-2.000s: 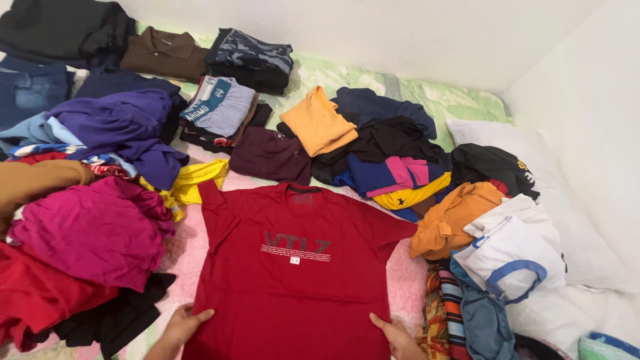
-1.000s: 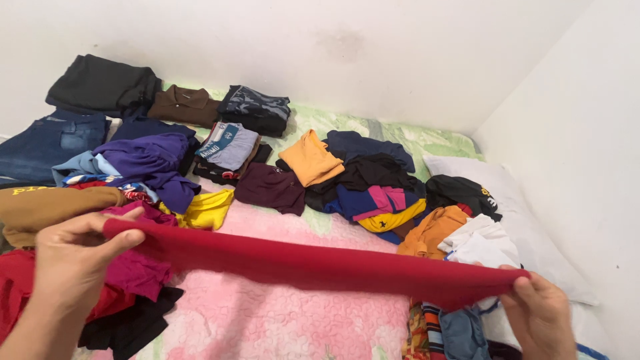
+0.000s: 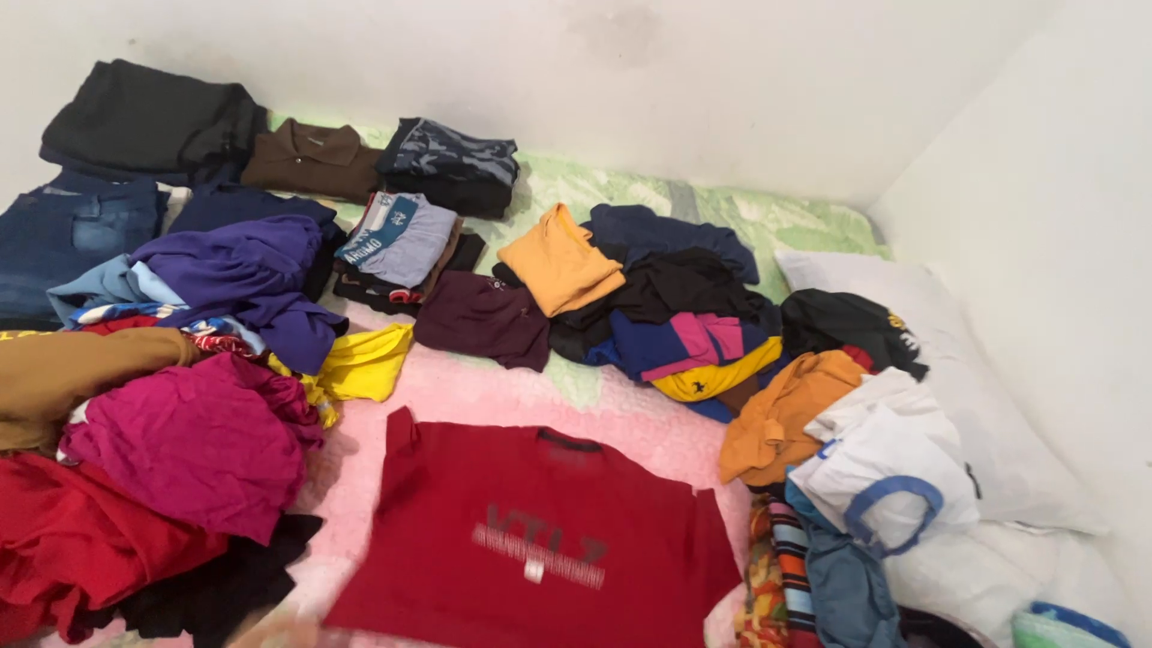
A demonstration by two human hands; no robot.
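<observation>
A dark red T-shirt (image 3: 531,513) with printed lettering lies spread, front up, on the pink blanket (image 3: 468,396), its collar toward the wall. Its lower part runs out of the bottom of the view. My left hand (image 3: 279,629) shows only as a blur at the bottom edge, just left of the shirt; its fingers and any hold on the cloth cannot be made out. My right hand is out of the frame.
Loose clothes, among them a magenta garment (image 3: 198,441) and a purple one (image 3: 252,270), heap up at left. Folded piles, one with a brown polo shirt (image 3: 310,162), line the back. An orange garment (image 3: 792,414), white shirt (image 3: 891,468) and pillow (image 3: 972,387) are at right.
One second ago both hands held the red shirt up, stretched above the blanket; now it lies spread on the blanket. The right hand has left the view.
</observation>
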